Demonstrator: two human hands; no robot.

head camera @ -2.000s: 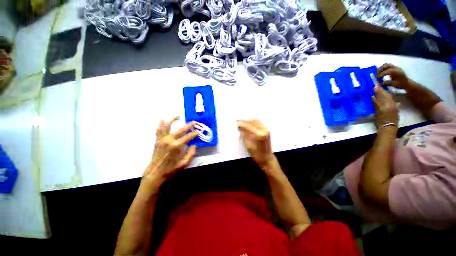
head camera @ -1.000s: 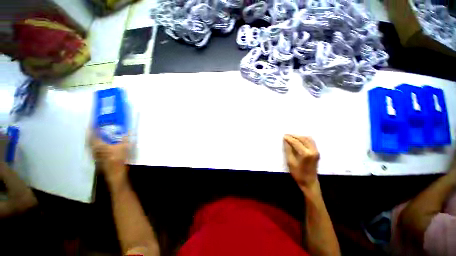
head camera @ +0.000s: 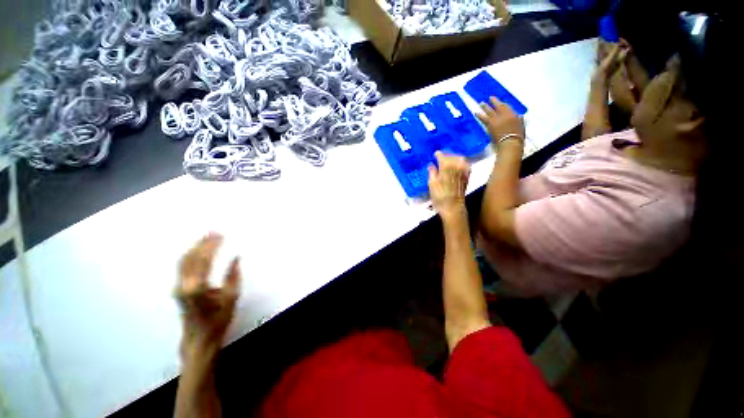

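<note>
Three blue trays (head camera: 413, 167) lie side by side at centre right, each with a small white charger piece (head camera: 402, 140) in its upper recess. My right hand (head camera: 448, 186) reaches to the front end of these trays, its fingertips touching or just over them; whether they grip one is not clear. My left hand (head camera: 208, 286) is over the white tabletop at lower left, slightly blurred, fingers apart and empty.
A large heap of coiled cables (head camera: 269, 82) lies along the back. An open carton (head camera: 408, 42) of small white pieces is behind the trays. A person in pink (head camera: 587, 220) at right has a hand on another blue tray (head camera: 495, 91).
The view has swung right. The blue tray with a cable has left my left hand and is out of view. My right hand has moved from the bare tabletop to the three trays.
</note>
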